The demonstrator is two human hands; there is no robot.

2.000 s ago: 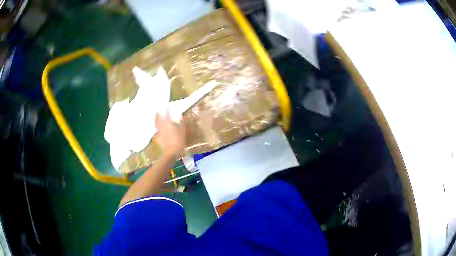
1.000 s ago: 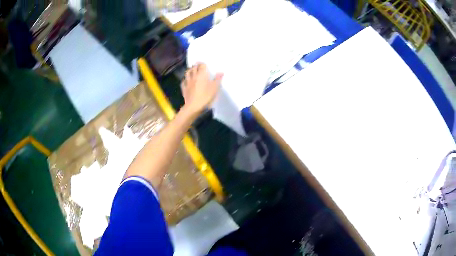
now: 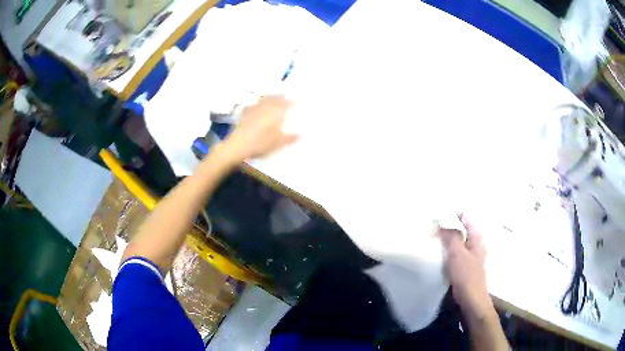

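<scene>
My left hand [image 3: 264, 129] is over the left part of the white table, fingers pointing right and somewhat blurred; glare hides whether it holds fabric. My right hand [image 3: 466, 250] is at the table's front edge, its fingers closed on a white fabric piece [image 3: 411, 288] that hangs over the edge toward the lap. The upper part of this piece merges with the overexposed table. A loose heap of white panels [image 3: 226, 51] lies beyond my left hand. Black shears [image 3: 576, 274] lie right of my right hand, handles toward me.
A yellow-framed cart [image 3: 212, 259] with taped cardboard [image 3: 96, 230] and white scraps [image 3: 101, 317] stands at the lower left. The table's wood edge [image 3: 295, 192] runs in front of me. A clear plastic bag [image 3: 584, 41] is at the top right.
The view has swung right, showing more of the table and the shears. My left hand has moved from the panel heap onto the table. My right hand has come into view with white fabric.
</scene>
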